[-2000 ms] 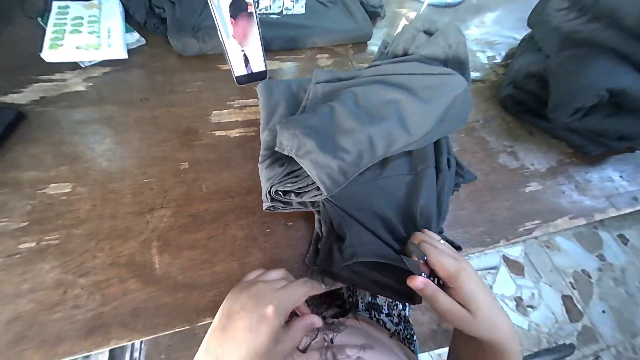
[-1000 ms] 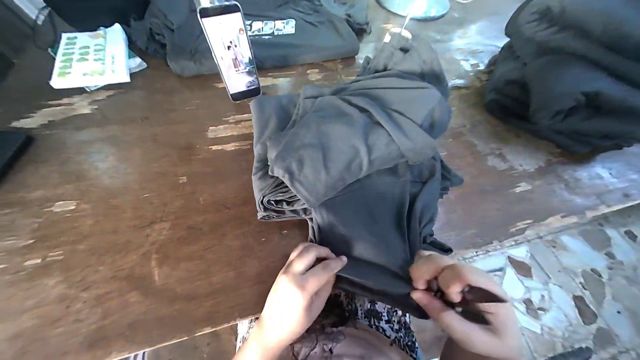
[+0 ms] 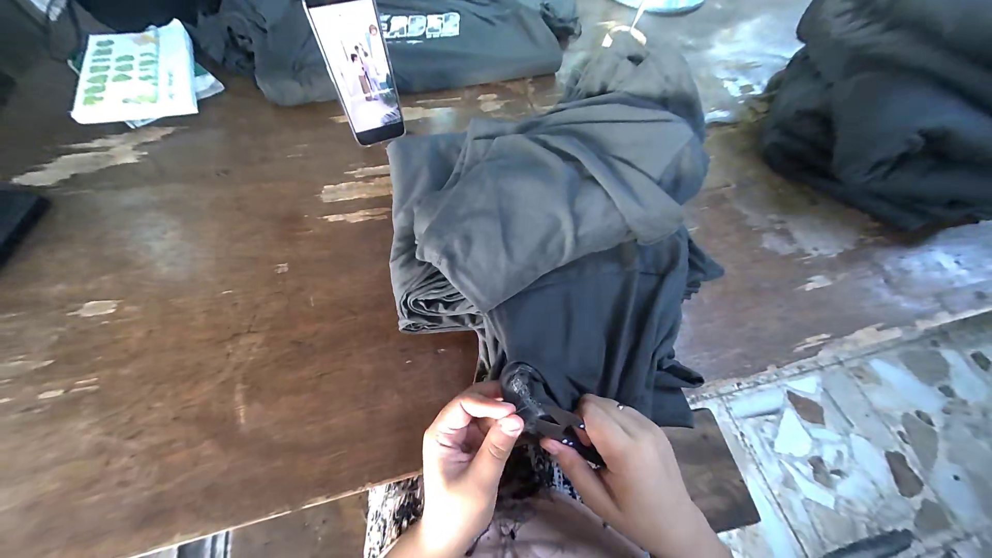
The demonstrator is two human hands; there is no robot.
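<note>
A pile of dark grey garments point(image 3: 558, 186) lies folded on the wooden table, its darker lower part point(image 3: 597, 318) hanging over the front edge towards me. My left hand point(image 3: 469, 457) pinches the fabric, or a thread at it, between thumb and forefinger. Close on its right, my right hand point(image 3: 628, 457) is closed around a small dark tool point(image 3: 570, 434), which looks like thread snippers, its blades pointing at the left fingertips. The cloth edge between the hands is bunched, and what exactly the left fingertips pinch is too small to tell.
A smartphone point(image 3: 358, 70) with a lit screen leans beyond the pile. Behind it lie dark garments point(image 3: 473, 46), with printed papers point(image 3: 136, 74) at the left. Another dark garment heap point(image 3: 891, 116) is at the right. The wooden table point(image 3: 194, 310) ends above a stone-patterned floor point(image 3: 852, 442).
My hands have come closer together at the lower edge of the cloth. The tool's blades now point at my left fingertips. The picture on the phone screen has changed.
</note>
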